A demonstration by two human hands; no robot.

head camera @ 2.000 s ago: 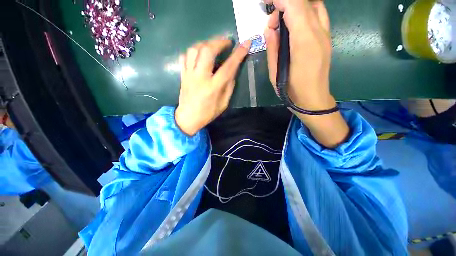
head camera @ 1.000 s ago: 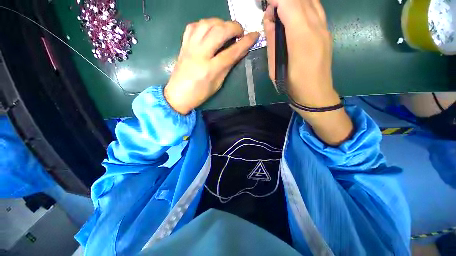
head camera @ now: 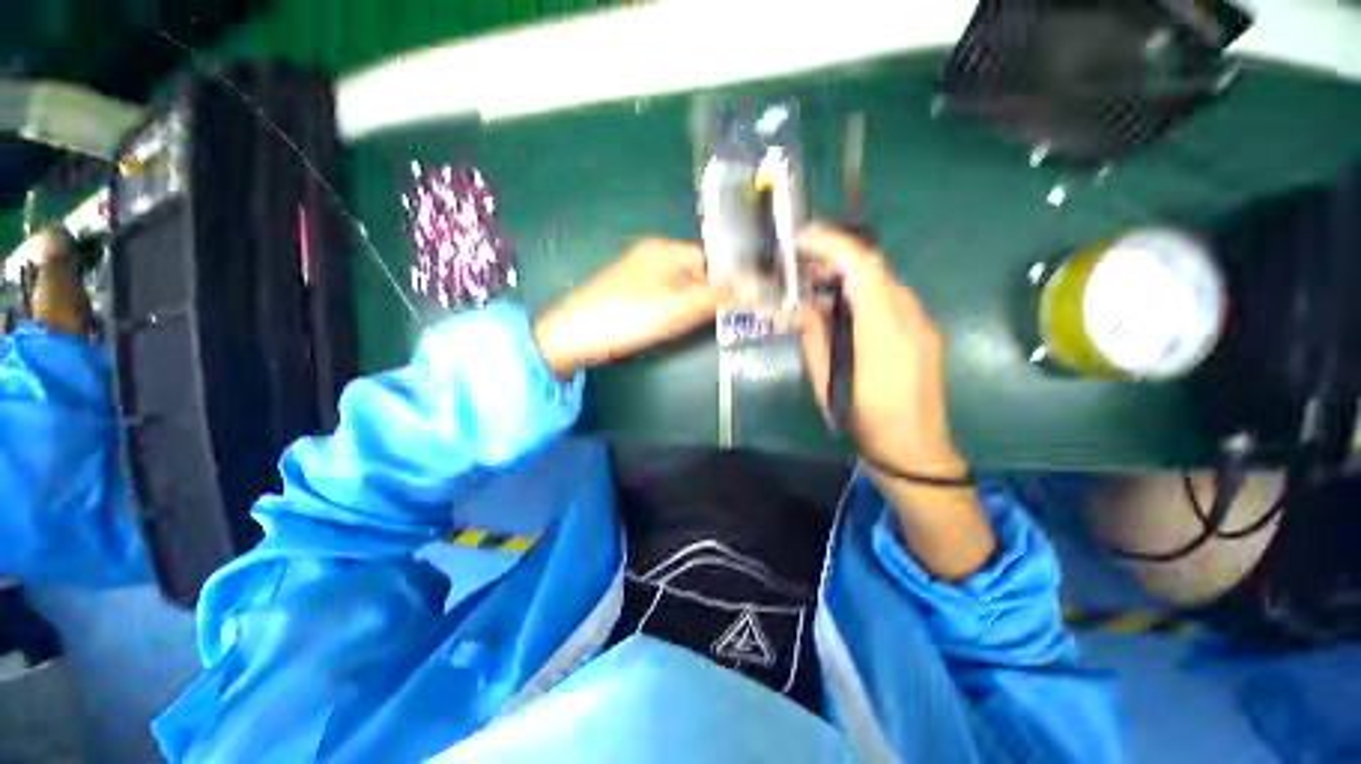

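An open phone assembly (head camera: 754,217), blurred, lies lengthwise in front of me at the middle of the green bench, with a blue end nearest me. My left hand (head camera: 642,303) has its fingertips at the phone's left edge. My right hand (head camera: 881,351) holds the black handle of a soldering iron (head camera: 840,358), and its fingertips touch the phone's lower right edge. The iron points away from me; its tip is blurred. A pile of pink-red and white components (head camera: 454,239) lies on the left.
A black slotted carrier (head camera: 224,329) stands at the left. A yellow-green cylinder with a whitish top (head camera: 1142,306) stands right, a black fan housing (head camera: 1082,75) at upper right. A white edge (head camera: 657,63) runs beyond the bench (head camera: 970,224). Another person's blue sleeve (head camera: 60,448) is at far left.
The view has tilted up, showing the fan housing and white edge. The phone now shows its dark and orange interior instead of a white face. My left hand has shifted to its left edge.
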